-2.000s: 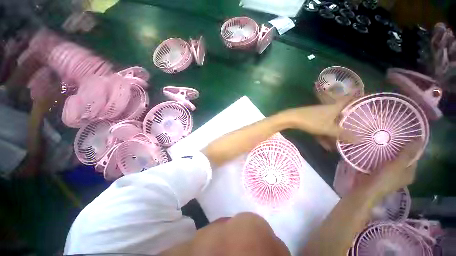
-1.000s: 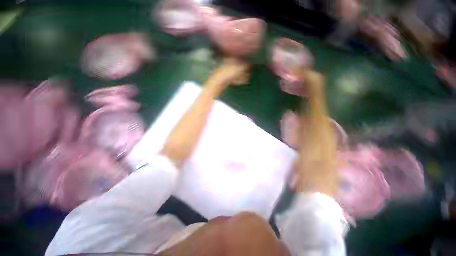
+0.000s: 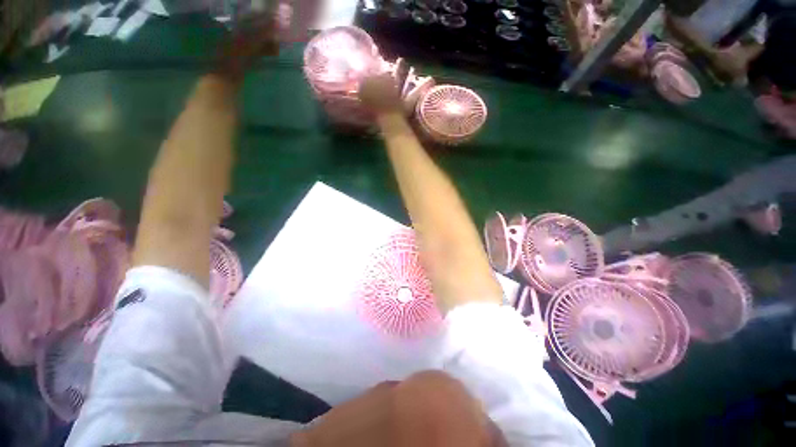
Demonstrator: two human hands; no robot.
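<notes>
My right hand (image 3: 381,92) is at the top centre, closed around the clip side of a pink clip fan (image 3: 342,58). A second clip fan (image 3: 451,113) lies just right of it. My left hand (image 3: 250,42) reaches to the far side, dark and blurred, beside a blurred pink and white shape (image 3: 303,14); its grip cannot be made out. A loose pink front grille (image 3: 401,294) lies on the white sheet (image 3: 288,288), partly hidden by my right forearm.
Overlapping pink grilles (image 3: 58,271) are at the left. Grouped clip fans (image 3: 602,328) lie at the right, near a grey bar (image 3: 698,216). Yellow paper (image 3: 29,96) is at the far left. Another person's arm (image 3: 733,59) shows at the top right.
The view has shifted. The large grille my hands held at the right is no longer in them. Both arms now reach forward, my left hand farther out and my right hand at a clip fan.
</notes>
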